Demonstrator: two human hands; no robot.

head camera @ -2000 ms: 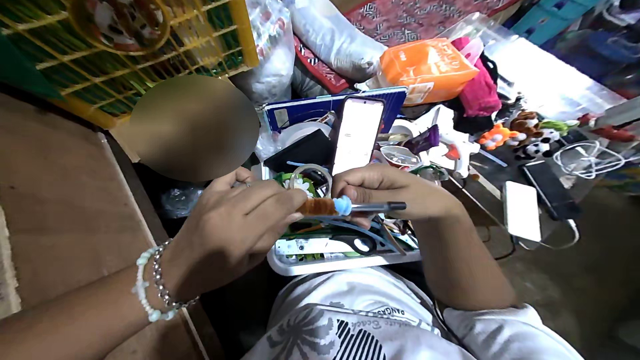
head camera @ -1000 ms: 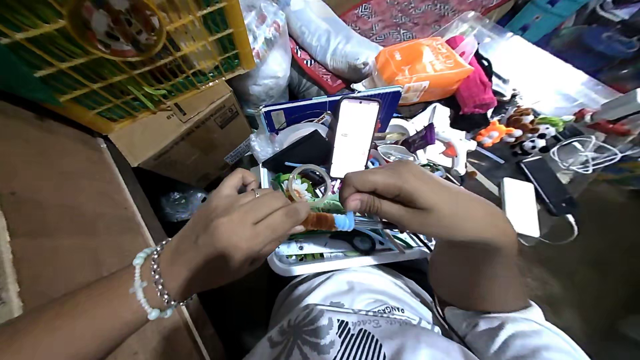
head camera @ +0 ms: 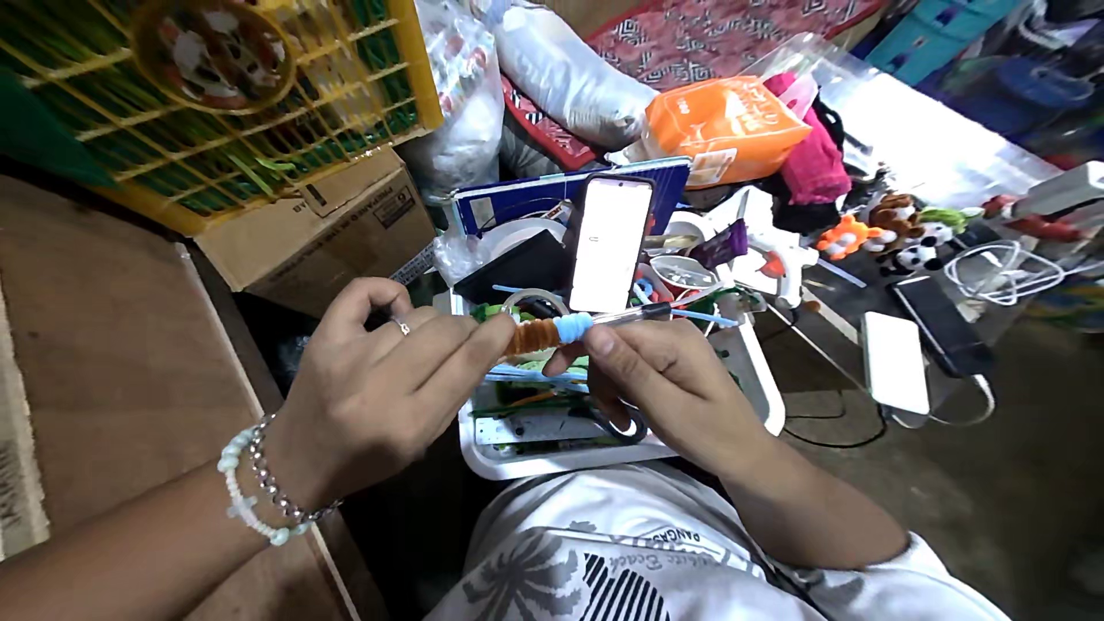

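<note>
A pen (head camera: 634,314) lies level between my hands, with brown pipe cleaner (head camera: 532,336) and light blue pipe cleaner (head camera: 573,327) coiled side by side around it. My left hand (head camera: 388,379) grips the pen's left part, beside the brown coil, and hides that end. My right hand (head camera: 673,379) pinches the blue coil between thumb and fingers. Beneath both hands is a white plastic tray (head camera: 768,379) holding scissors (head camera: 628,428), a ruler (head camera: 535,429) and loose pipe cleaners. A lit smartphone (head camera: 611,241) stands upright just behind the coils.
At upper left, a yellow plastic crate (head camera: 345,108) rests by a cardboard box (head camera: 345,233). An orange package (head camera: 724,129) lies behind the phone. On the right are a white power bank (head camera: 895,362), a dark phone (head camera: 942,326), a white cable (head camera: 1005,274) and small plush toys (head camera: 893,233).
My right fingers have shifted; the pen's clear barrel and dark end show again after being mostly hidden a second ago. My left hand keeps its hold beside the brown coil.
</note>
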